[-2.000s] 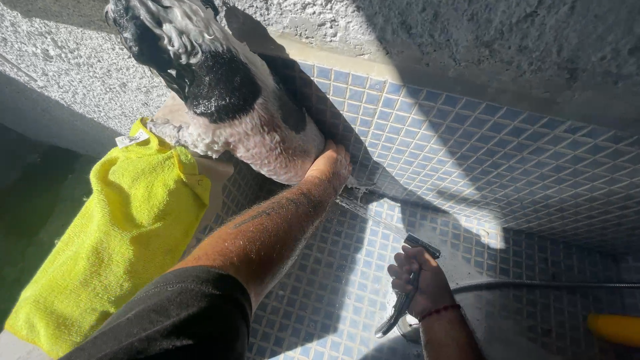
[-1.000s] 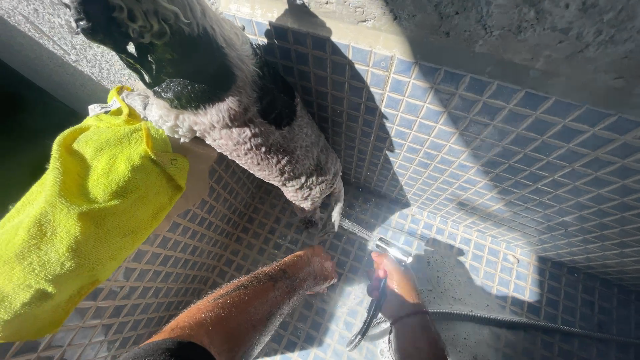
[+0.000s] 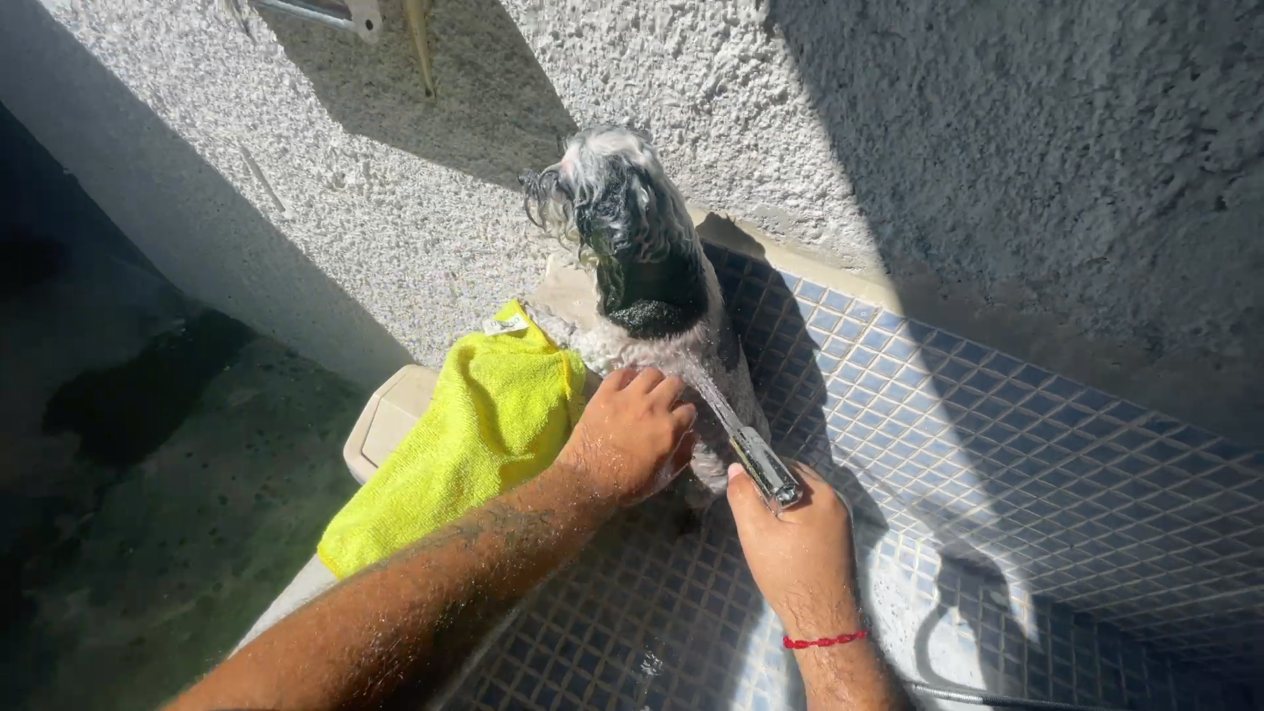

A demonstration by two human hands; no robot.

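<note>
A wet black-and-white dog (image 3: 647,296) stands upright against the edge of a blue-tiled basin, its head turned to the left. My left hand (image 3: 637,430) rests on the dog's side with the fingers bent into the wet coat. In my right hand (image 3: 795,528) is a chrome spray nozzle (image 3: 765,469), and a jet of water runs from it onto the dog's back. A yellow microfiber towel (image 3: 464,434) hangs over the basin's edge, left of my left hand. The dog's front paws are hidden.
Blue mosaic tiles (image 3: 987,425) line the basin. Behind the dog rises a rough plastered wall (image 3: 711,128). A beige plastic piece (image 3: 390,420) lies under the towel. The hose (image 3: 987,697) trails off at the lower right. A dark greenish floor (image 3: 197,494) lies at the left.
My left hand has come up from low in the basin onto the dog's side. My right hand has raised the nozzle, and its jet now meets the dog's back. The view has shifted widely.
</note>
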